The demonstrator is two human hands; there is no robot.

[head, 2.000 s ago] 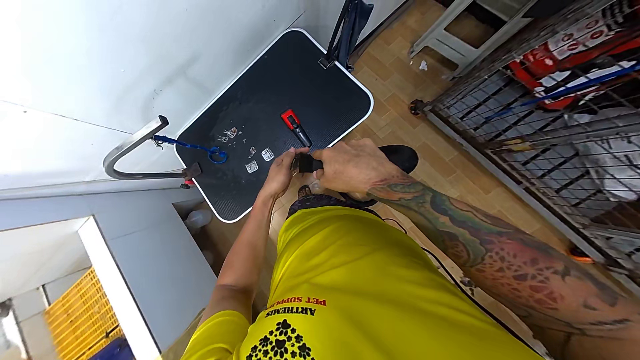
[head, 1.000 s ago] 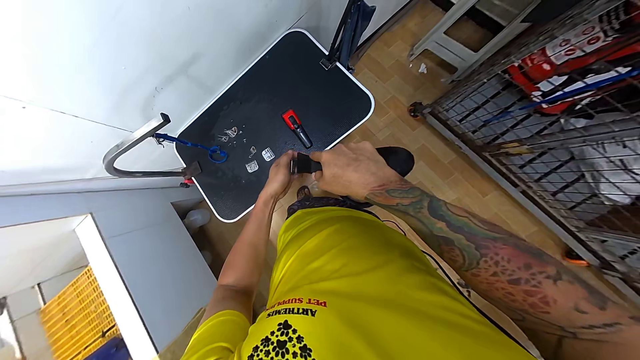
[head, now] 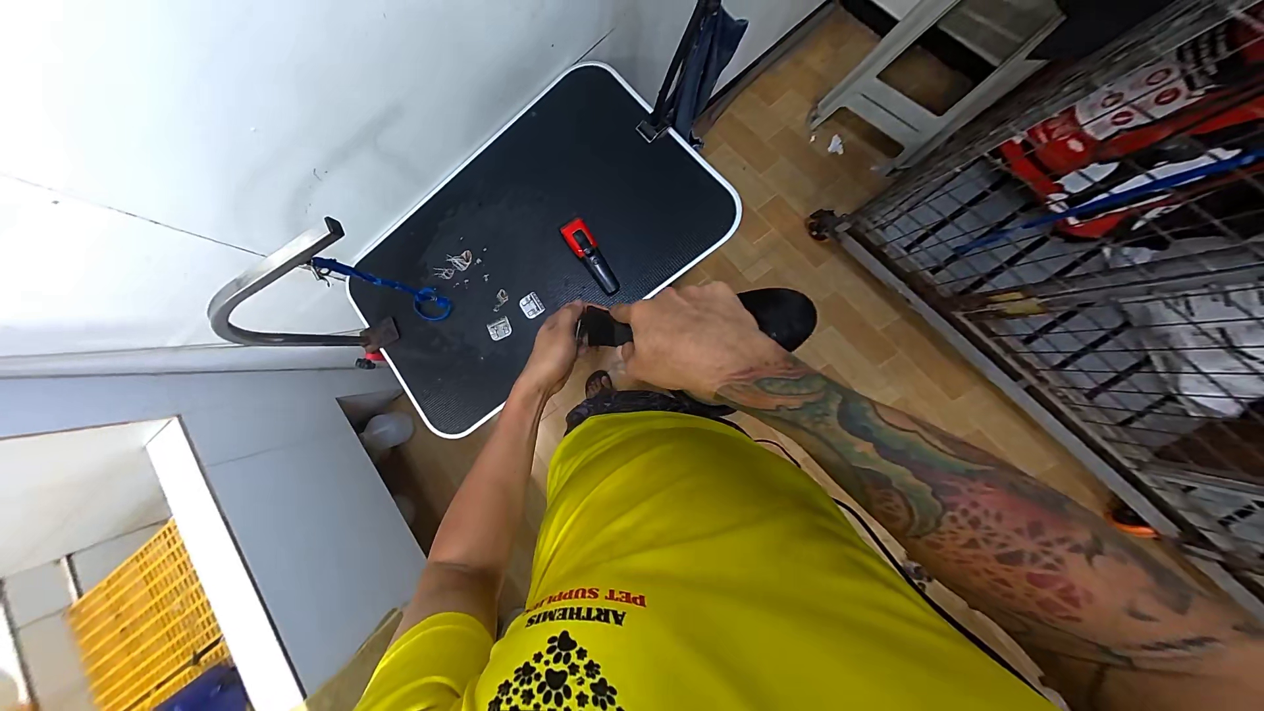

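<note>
Both hands meet over the near edge of a black grooming table [head: 513, 188] with a white rim. My left hand [head: 555, 346] grips one end of a small black object [head: 603, 328], whose kind I cannot tell. My right hand [head: 686, 334] holds its other end, fingers curled and partly hidden. Just beyond them a red and black hair clipper [head: 590, 257] lies on the mat. Two small metal pieces, one [head: 499, 328] nearer the left rim and one [head: 531, 305] beside it, lie flat left of the clipper, with hair tufts [head: 457, 264] farther up.
A bent metal grooming arm [head: 247, 286] with a blue loop [head: 432, 303] is clamped at the table's left. To the right stand a wire cage [head: 1066, 257] and a white plastic stool [head: 904, 99]. A yellow plastic crate [head: 143, 617] sits lower left. A black shoe [head: 778, 318] shows beside my right hand.
</note>
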